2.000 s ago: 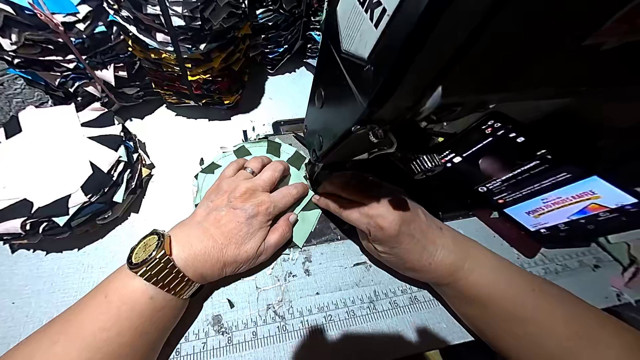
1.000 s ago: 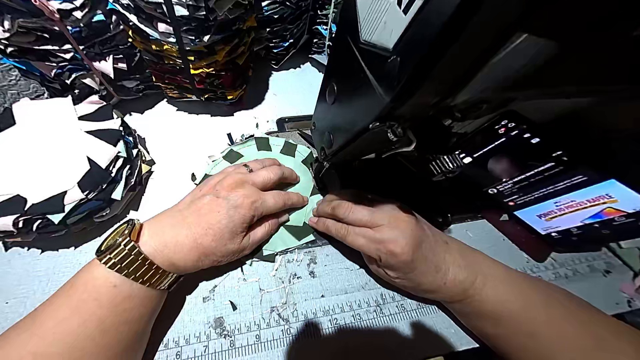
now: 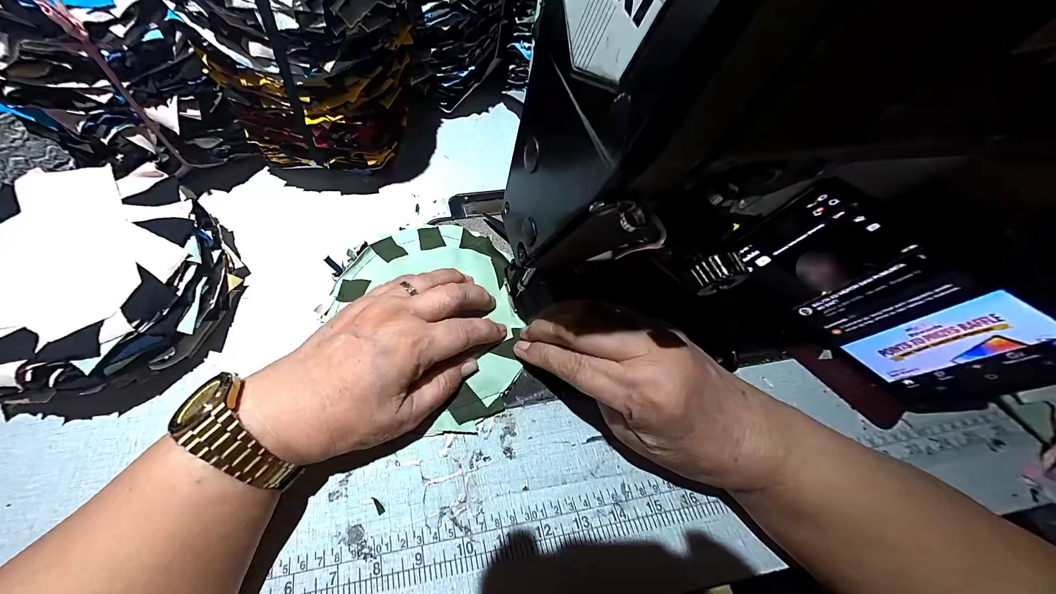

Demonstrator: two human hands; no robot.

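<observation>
A round light-green fabric piece [image 3: 450, 256] with dark-green patches around its rim lies flat beside the head of a black sewing machine [image 3: 577, 148]. My left hand [image 3: 379, 363], with a ring and a gold-coloured watch [image 3: 235, 433] on the wrist, rests flat on the fabric, its fingertips near the fabric's right part. At the right edge of the fabric, my right hand [image 3: 635, 379] pinches the edge with thumb and fingers, close below the machine's needle area. The needle itself is hidden in shadow.
Stacked round fabric pieces [image 3: 74, 264] lie at the left, with tall tied bundles of fabric scraps [image 3: 322, 91] behind. A lit phone [image 3: 924, 305] leans at the right. A printed ruler scale [image 3: 503, 540] runs along the table's front.
The green fabric has turned under my left hand, and its dark patches sit at other places around the rim. My right hand stays at its right edge.
</observation>
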